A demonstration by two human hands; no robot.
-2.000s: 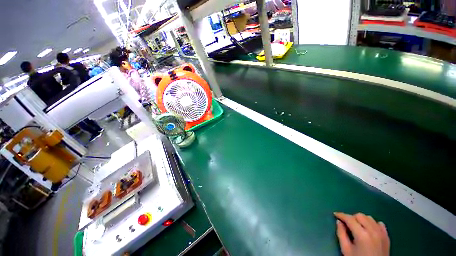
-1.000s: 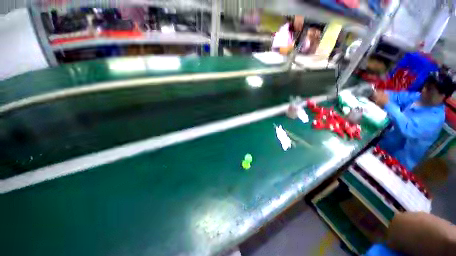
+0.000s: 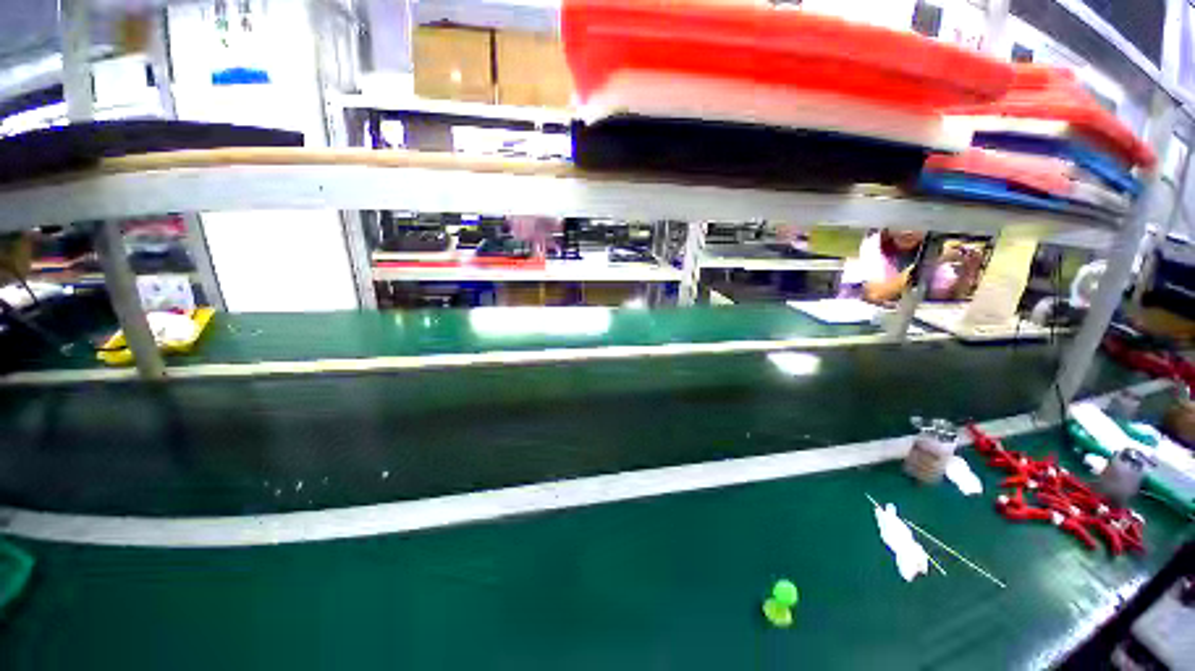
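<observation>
Neither of my hands is in the picture. The green bench top (image 3: pixel 498 596) lies nearest in front of me. A small light-green object of two balls (image 3: pixel 780 604) stands on it, right of centre. To its right lie a crumpled white scrap (image 3: pixel 902 543) and thin pale sticks (image 3: pixel 957 553). Farther right are a small jar (image 3: pixel 930 451) and a heap of red plastic parts (image 3: pixel 1062 501), with another jar (image 3: pixel 1122 475) beside them.
A white edge strip (image 3: pixel 524 501) separates the bench from the dark green conveyor belt (image 3: pixel 577 417). An overhead shelf (image 3: pixel 459 186) bears red, white and black stacks. A yellow tray (image 3: pixel 157 337) is at far left. A person (image 3: pixel 881 268) is behind the line.
The view has swung from the machine and fans on the left to the parts at right, then back and up to the overhead shelf. The hand and arm seen earlier are out of view.
</observation>
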